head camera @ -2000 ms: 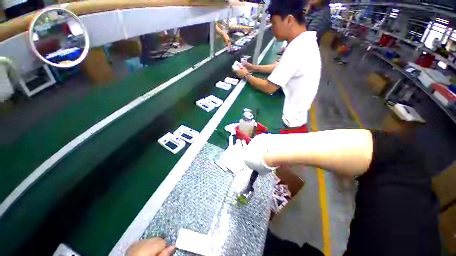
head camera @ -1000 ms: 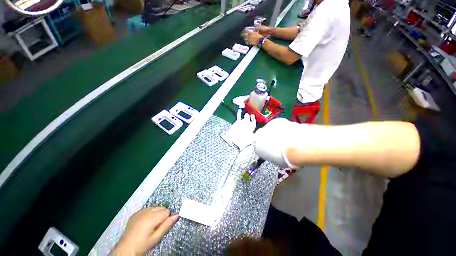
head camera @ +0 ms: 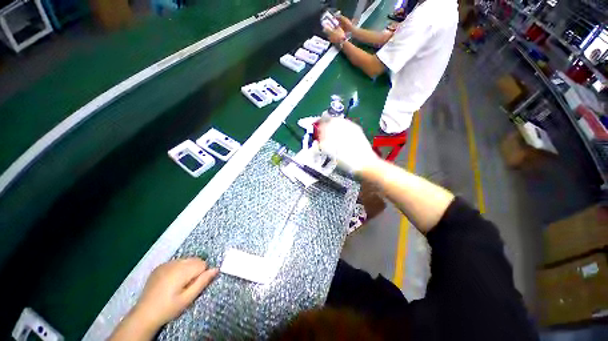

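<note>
My bare left hand [head camera: 170,286] rests on the bubble wrap [head camera: 220,230], its fingertips at the left edge of a flat white card [head camera: 248,265]; whether it grips the card cannot be told. My right hand [head camera: 345,143], in a white glove, is over the red tray [head camera: 317,131], beside a bottle with a shiny top [head camera: 335,106]. Its fingers are blurred and partly hidden. A hammer-like tool with a black handle [head camera: 325,180] and yellowish head lies across the far end of the wrap, over white sheet pieces [head camera: 298,174].
White housings [head camera: 192,158] stand in groups along the green conveyor [head camera: 133,186], behind a pale edge rail [head camera: 207,193]. Another housing [head camera: 37,328] is cut off at lower left. A person in white [head camera: 423,56] holds a housing [head camera: 329,21] further along. Cardboard boxes [head camera: 573,293] stand at right.
My right hand has moved away from the handle toward the red tray. The tool now lies turned, its head toward the rail. My left hand stays by the card. The view has shifted.
</note>
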